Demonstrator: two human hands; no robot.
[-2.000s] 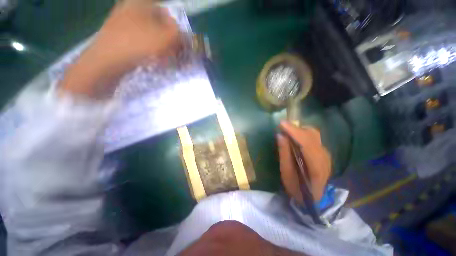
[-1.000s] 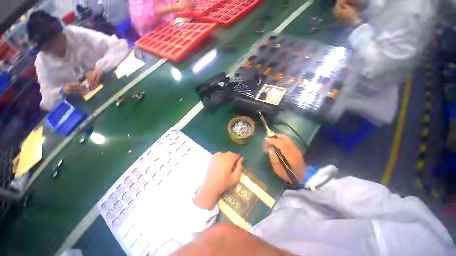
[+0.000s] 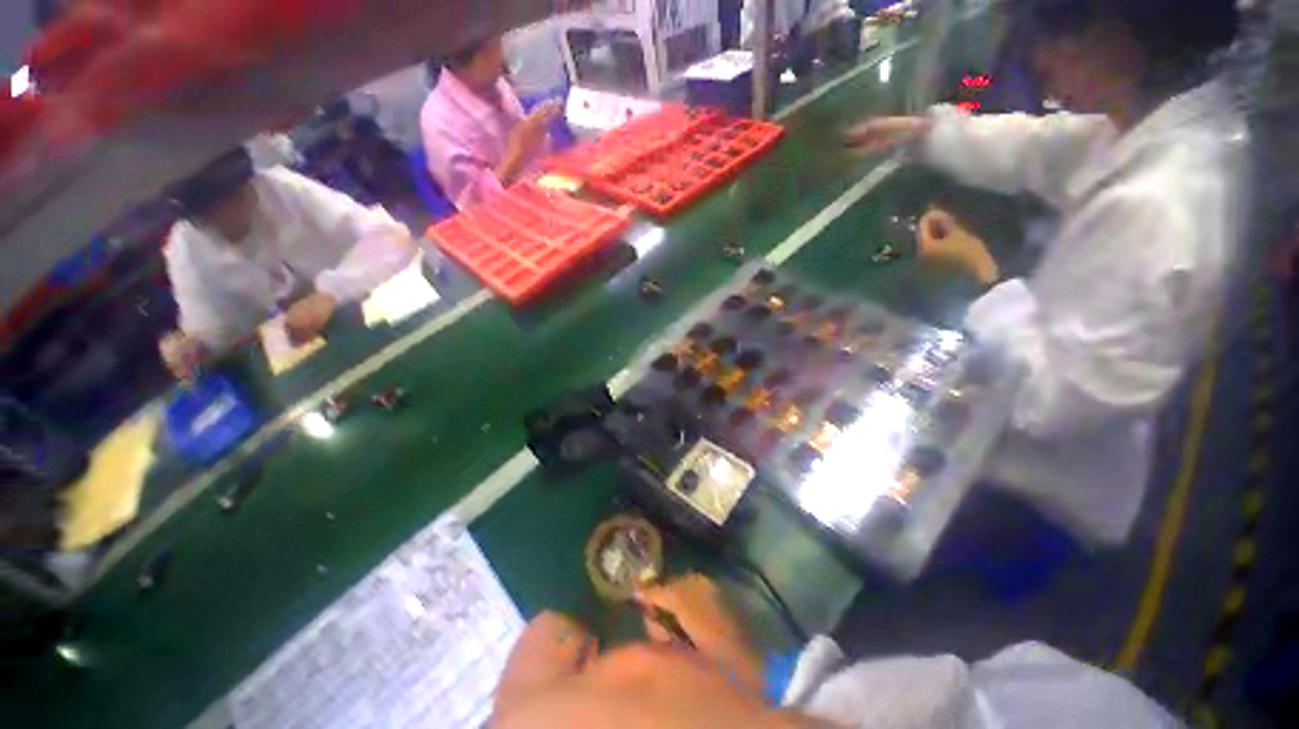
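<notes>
My right hand [image 3: 712, 620], with a blue band at the wrist, is at the bottom centre beside the round tip cleaner tin [image 3: 624, 556]. It grips the dark soldering iron [image 3: 671, 624], of which only a short part shows; its tip is not clear. My left hand [image 3: 544, 658] is left of it with curled fingers, low in the picture and partly cut off. Whether it holds anything cannot be told. A blurred skin-coloured shape at the bottom edge covers the space below the hands. The brown pad is not visible. The white blister tray [image 3: 392, 641] lies at lower left.
A black holder [image 3: 570, 425] and small white box [image 3: 710, 479] stand beyond the tin. A clear tray of modules [image 3: 912, 548] lies right of them. Red trays [image 3: 527, 242] and small parts lie on the green line. One person sits close at right, two across.
The view has tilted up, so the bench sits lower and the pad has left view. My right hand is now near the tin, close to my left hand; the iron is more hidden.
</notes>
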